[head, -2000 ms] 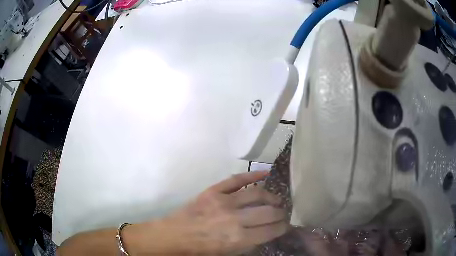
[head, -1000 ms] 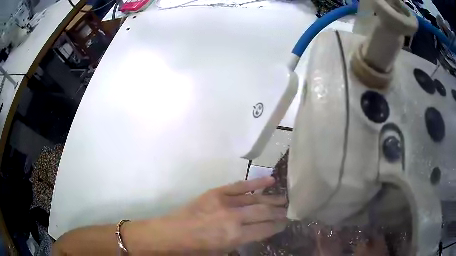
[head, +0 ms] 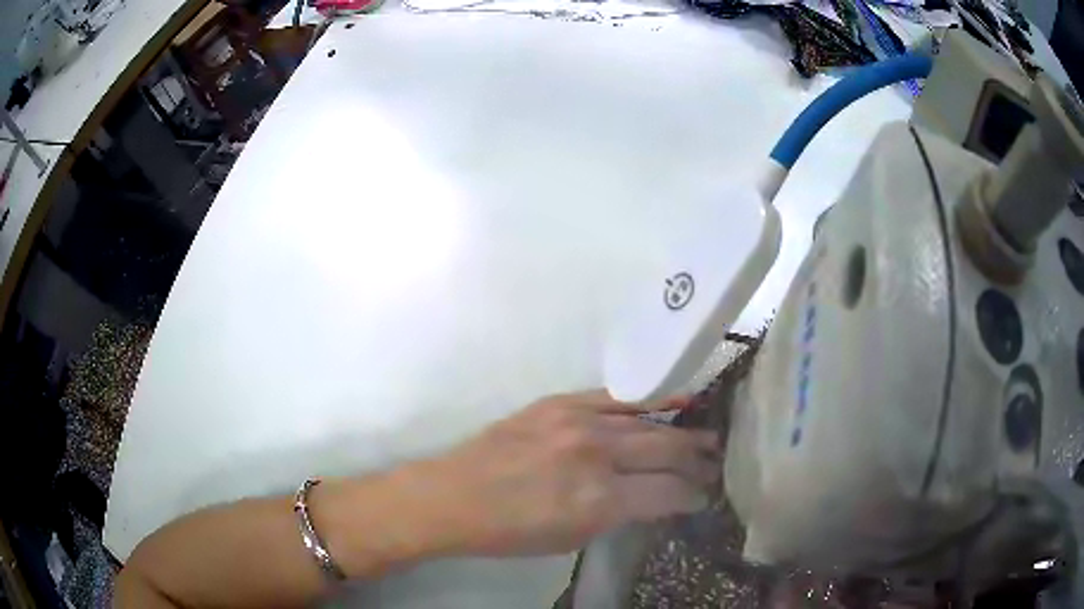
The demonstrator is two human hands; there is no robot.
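Observation:
My left hand (head: 583, 470), with a bracelet at the wrist, lies flat over a dark speckled patterned fabric panel (head: 684, 571) just left of the sewing machine head. Its fingers point right and the fingertips reach the fabric beside the head; it presses on the cloth rather than closing round it. The cream-white sewing machine head (head: 850, 357) hides the needle area. The white LED work lamp (head: 684, 309) on its blue flexible arm hangs above the fingers. My right hand cannot be made out; the lower right is blurred behind the head.
The white machine table (head: 357, 262) spreads to the left. Mixed fabric scraps (head: 832, 36) lie behind the machine. A speckled bundle of cut pieces (head: 107, 387) hangs low left of the table. Another table with a wood-coloured edge (head: 95, 107) stands at the far left.
The view has shifted, so the machine head and lamp sit farther right and more scraps show. My left hand stays on the fabric, its fingers now partly under the lamp's lower end.

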